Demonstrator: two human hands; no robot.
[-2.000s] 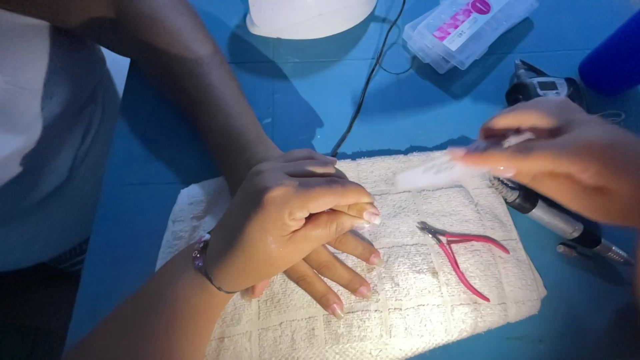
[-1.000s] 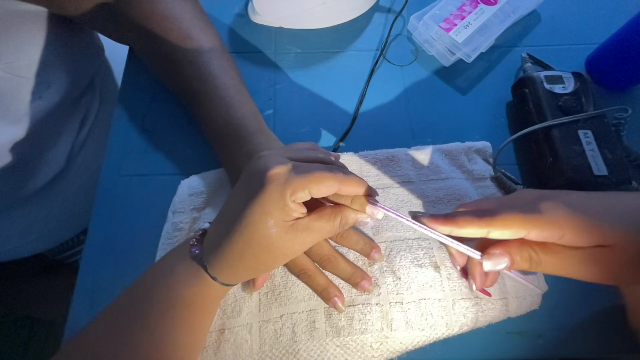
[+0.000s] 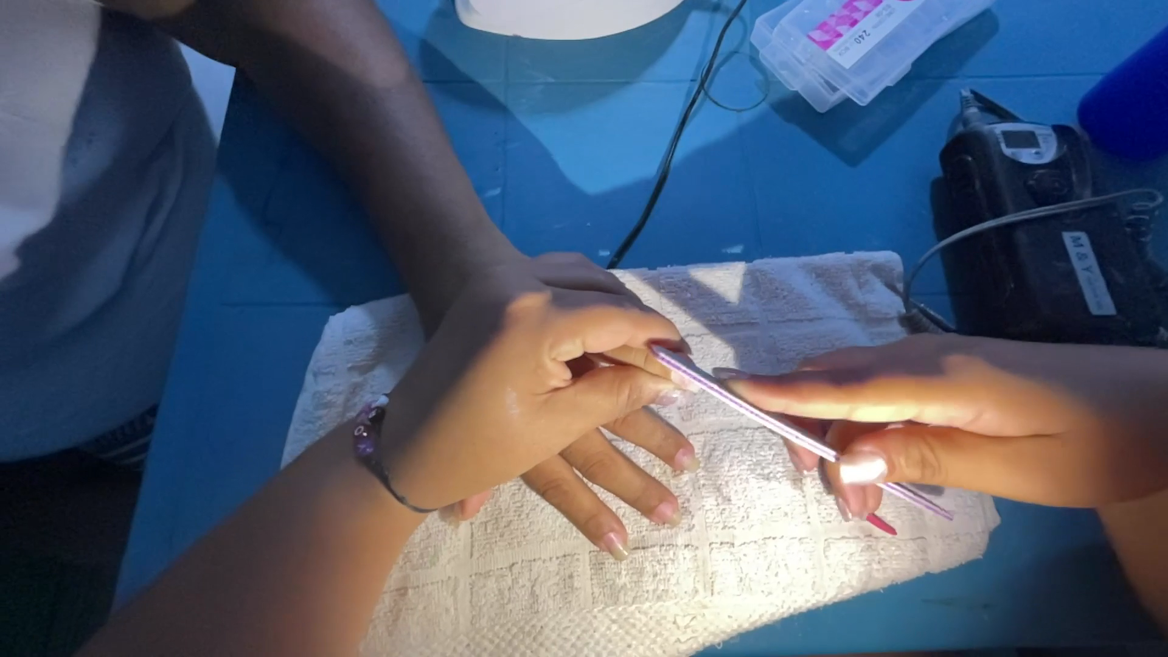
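Observation:
My left hand (image 3: 538, 374), with a beaded bracelet at the wrist, pinches one finger of another person's hand (image 3: 598, 474). That hand lies palm down on a folded white towel (image 3: 785, 566), its other fingers spread. Between the thumb and fingers of my right hand (image 3: 931, 420) is a thin nail file (image 3: 757, 415), held slantwise, its far end against the tip of the pinched finger. Below my right hand a red handle end of the cuticle nippers (image 3: 881, 524) shows; the rest is hidden.
A black nail drill control box (image 3: 1013, 237) with a cord stands right of the towel. Behind are a clear plastic case (image 3: 849, 46), a white device's base (image 3: 566, 14), a black cable (image 3: 671, 155) and a blue object (image 3: 1127, 100). The other person's forearm (image 3: 365, 137) comes from the upper left.
My right hand, blurred at the upper right two seconds ago, has come down and left, bringing the file to the pinched finger. It now covers most of the red-handled nippers. My left hand keeps its hold.

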